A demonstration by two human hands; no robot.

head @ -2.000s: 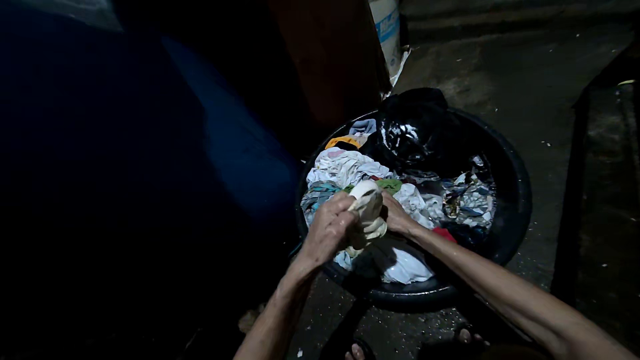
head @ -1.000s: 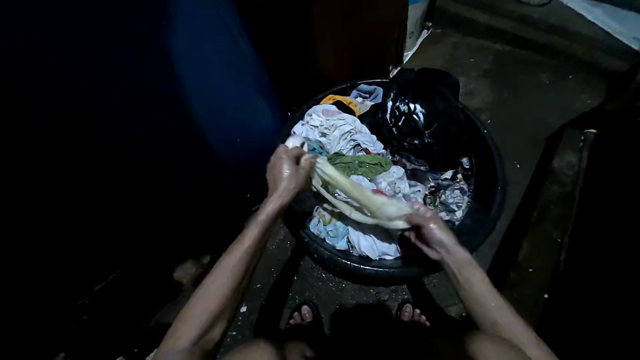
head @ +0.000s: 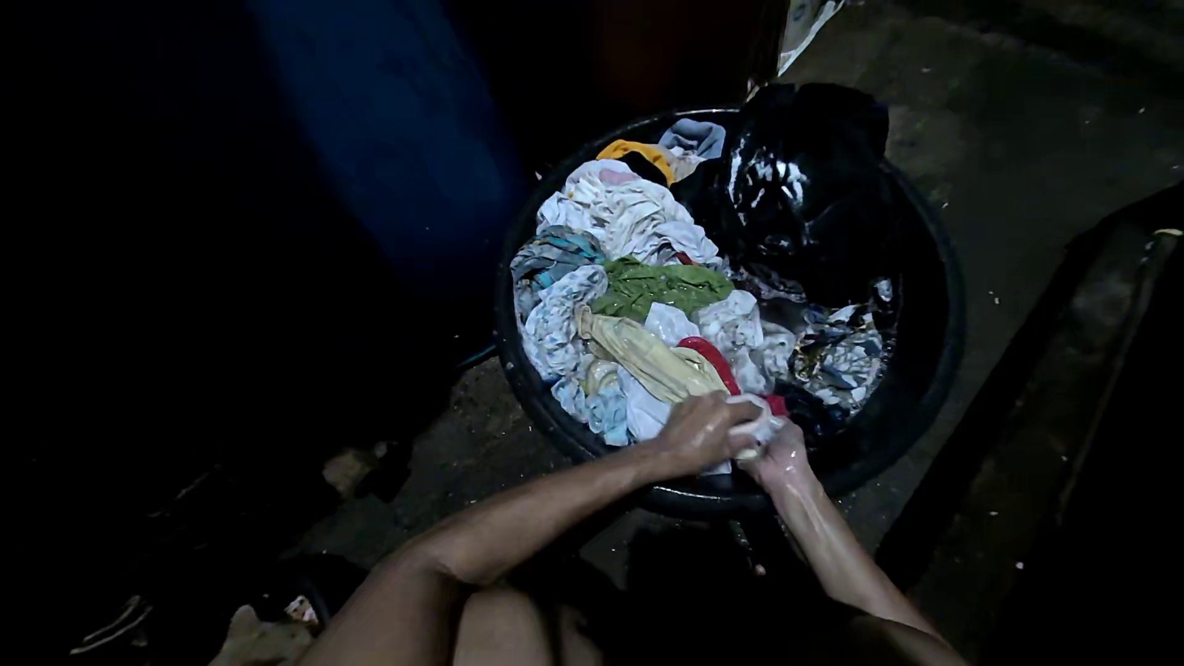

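A round black tub holds wet clothes. At its near edge my left hand and my right hand meet, both closed on a small bunched white cloth. Just beyond them a pale yellow cloth lies stretched across the pile, its near end beside my left hand. A red cloth shows beside it, and a green cloth lies farther back. White clothes are heaped at the back left, and a shiny wet black cloth bulges at the back right.
The tub stands on a dark, wet floor. A blue surface rises at the left, mostly in shadow. To the right runs a low raised edge. Pale objects, too dark to identify, lie at the lower left.
The pale yellow cloth, stretched between both hands a second ago, now lies on the pile. My hands have come together at the near rim and hold a white cloth.
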